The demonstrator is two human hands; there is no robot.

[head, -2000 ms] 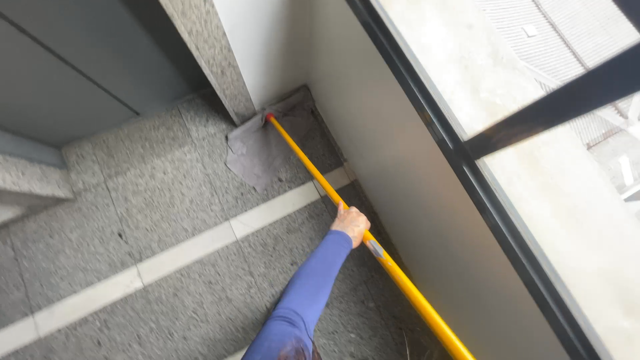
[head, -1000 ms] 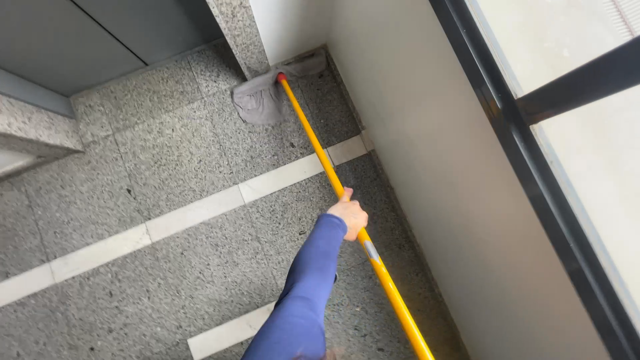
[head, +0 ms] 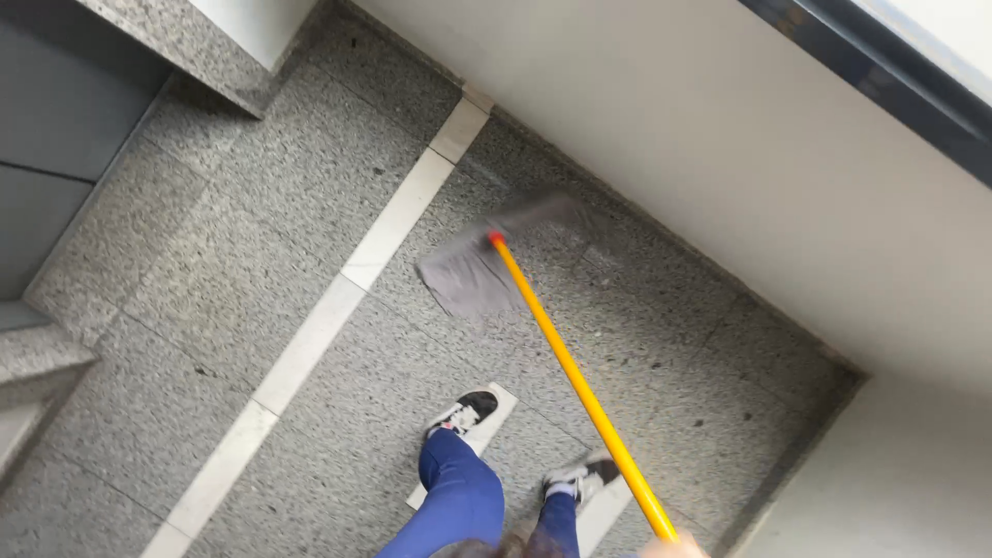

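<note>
At the bottom edge, my left hand [head: 673, 546] is partly in view and blurred, closed around the yellow pole [head: 577, 380] of a floor mop or squeegee. My right hand is out of view. The pole runs up and left to a red socket [head: 496, 237] at the head. A grey cloth [head: 473, 279] is draped over the head and lies on the speckled stone floor, between a pale stone strip and the wall. Its right part is motion-blurred, and the head under it is hidden.
My shoes [head: 465, 412] stand below the cloth, by short pale strips. A long pale strip [head: 314, 337] crosses the floor. A light wall [head: 659, 124] runs along the right, meeting another at a corner. Grey door panels [head: 62, 116] and stone trim are at left.
The cloth-covered head has moved out of the corner by the stone trim, across the pale strip, to the floor nearer my feet. The view has turned and tilted down; my forearm has left it.
</note>
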